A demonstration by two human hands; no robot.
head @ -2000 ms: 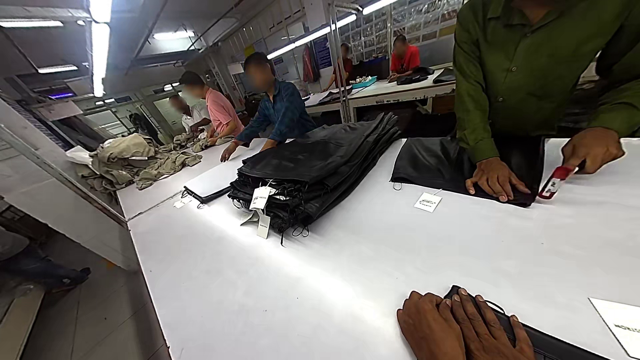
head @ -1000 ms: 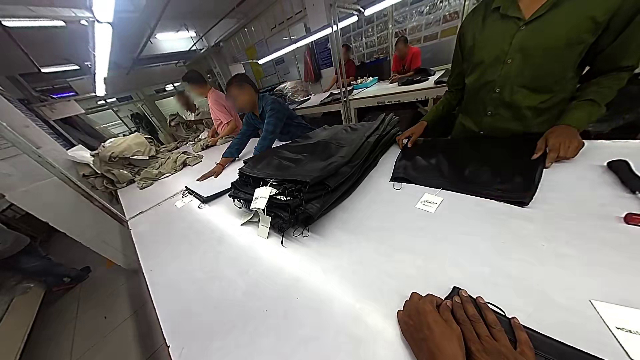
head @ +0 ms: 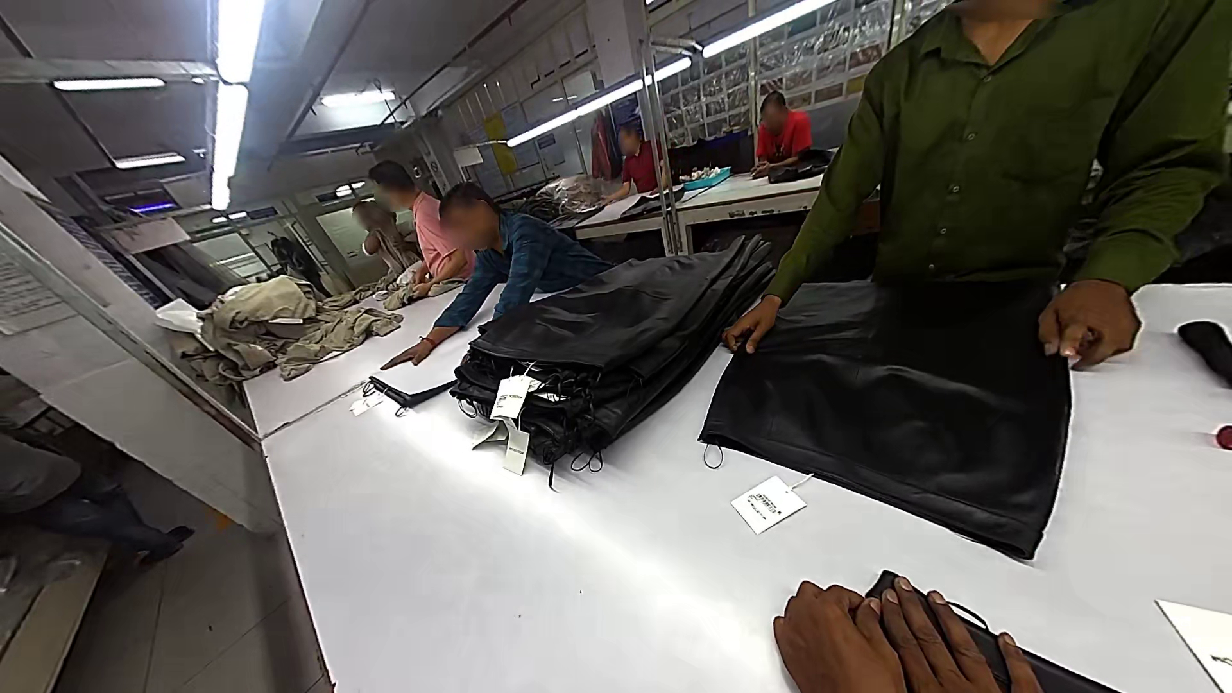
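At the bottom right, my left hand [head: 830, 635] rests beside and partly behind my right hand, its fingertips hidden. My right hand [head: 941, 643] lies with spread fingers on a narrow black garment [head: 1049, 674], which has a thin black loop and runs out of the frame's lower edge. Farther up, a co-worker's two hands touch the top edge of a black leather-like garment [head: 895, 414] laid on the table. A white tag [head: 768, 504] hangs from its lower edge. Left of it stands a stack of similar black garments [head: 597, 337] with tags and loops.
The white table [head: 462, 577] fills the foreground. A white card [head: 1198, 640], a red object [head: 1223, 437] and a black object [head: 1205, 348] lie at the right. Crumpled beige garments [head: 260, 322] lie at the far left. Several people stand around the tables.
The co-worker opposite has let go of the red object and now has both hands at the black garment's top edge. That garment is spread farther towards me. My hands have stayed put.
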